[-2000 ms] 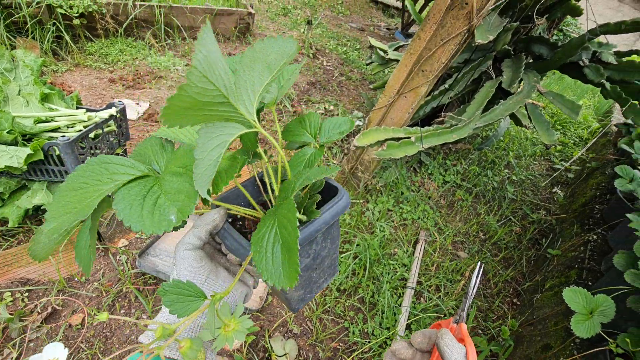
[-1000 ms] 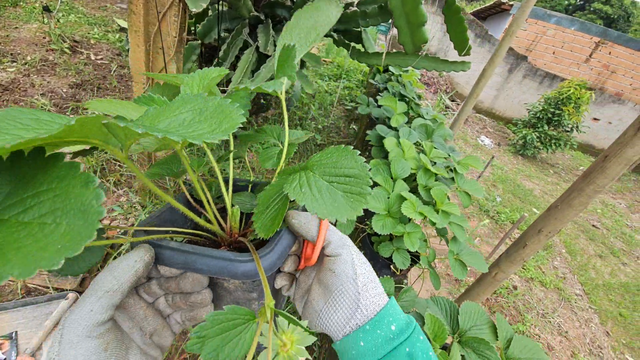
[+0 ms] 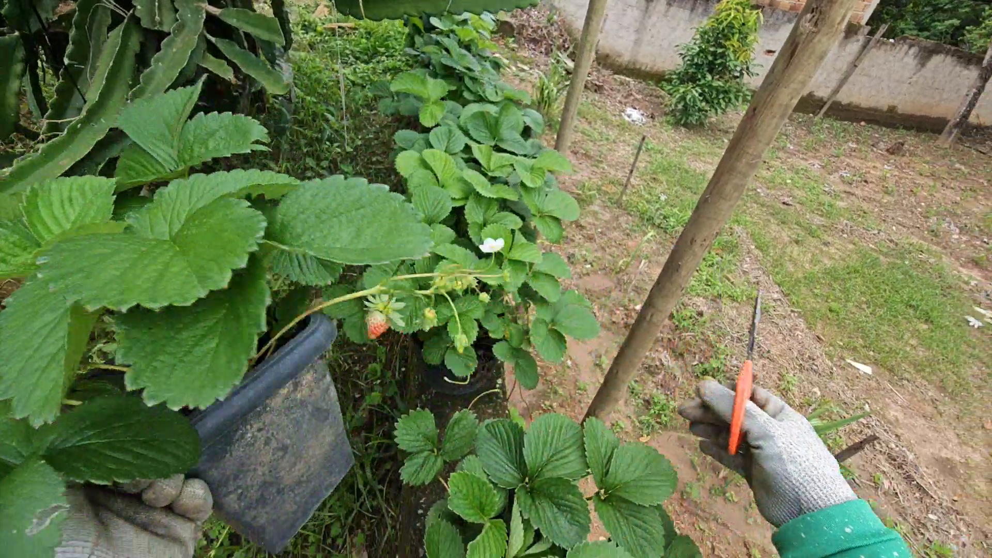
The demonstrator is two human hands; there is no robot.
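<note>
My left hand (image 3: 136,515), in a grey knit glove, grips the base of a dark plastic pot (image 3: 275,446) at the lower left; leaves partly cover the hand. A leafy strawberry plant (image 3: 178,248) grows in the pot, which is tilted. From it a stem reaches right, bearing a reddish strawberry (image 3: 377,325), small green fruits and a white flower (image 3: 491,246). At the right my right hand (image 3: 767,442), gloved and with a green sleeve, holds orange-handled scissors (image 3: 742,403), blade pointing up, away from the plant.
A row of strawberry plants (image 3: 496,163) runs back through the middle, with more leaves (image 3: 542,473) at the bottom. A slanted wooden pole (image 3: 697,225) stands between the row and my right hand. Cactus-like stems (image 3: 85,93) fill the upper left; a wall (image 3: 922,77) is behind.
My right hand has moved from the pot's rim out to the right with the scissors. The pot is now farther left in view and more tilted. The view has swung right.
</note>
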